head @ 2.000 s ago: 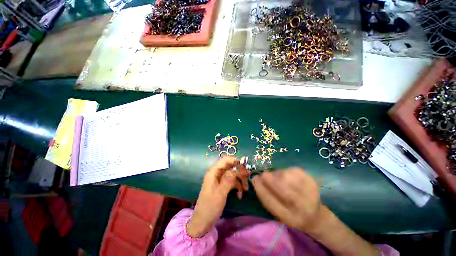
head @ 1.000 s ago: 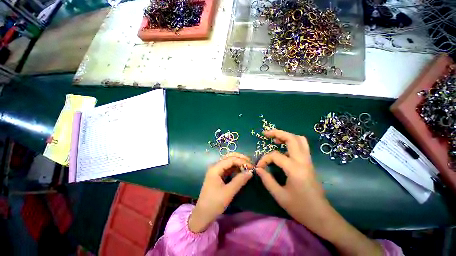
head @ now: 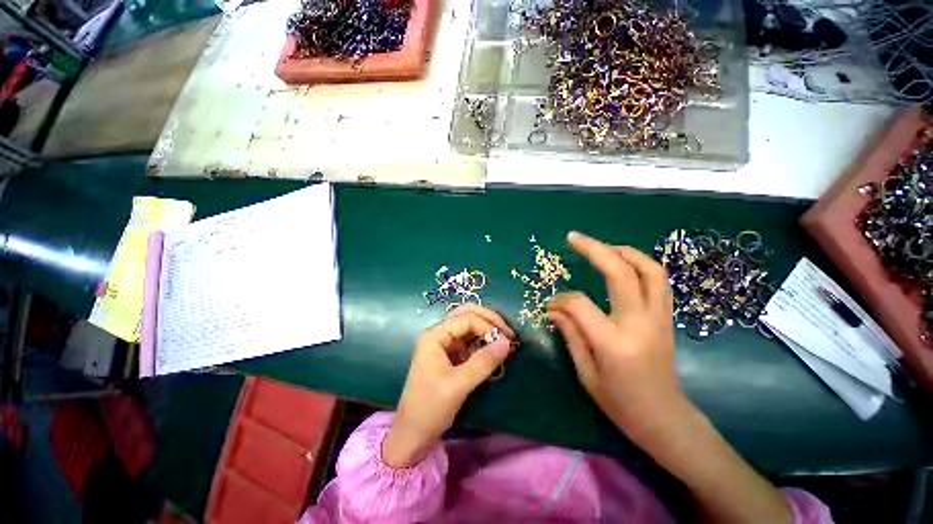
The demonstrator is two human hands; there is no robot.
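Note:
My left hand (head: 450, 368) pinches a small ringed metal fitting (head: 495, 338) between thumb and fingertips; part of a thin ring shows below the fingers. My right hand (head: 624, 343) is just right of the scatter of small gold pieces (head: 542, 271), its fingers apart, the thumb and one fingertip close to the lower pieces. Whether a tiny piece is between those fingertips cannot be seen. A small heap of ringed fittings (head: 455, 287) lies beyond my left hand. A larger heap of ringed fittings (head: 713, 284) lies to the right of my right hand.
An open logbook (head: 246, 281) lies on yellow paper (head: 128, 271) at left. Paper slips with a pen (head: 834, 338) lie at right beside a pink-orange tray (head: 849, 210). Another such tray (head: 353, 70) and a clear tray (head: 604, 156) stand beyond. A red crate (head: 271, 450) is below the bench.
My hands were together at the fitting a second ago. My right hand has since moved right, away from it, to beside the gold pieces. My left hand still holds the fitting.

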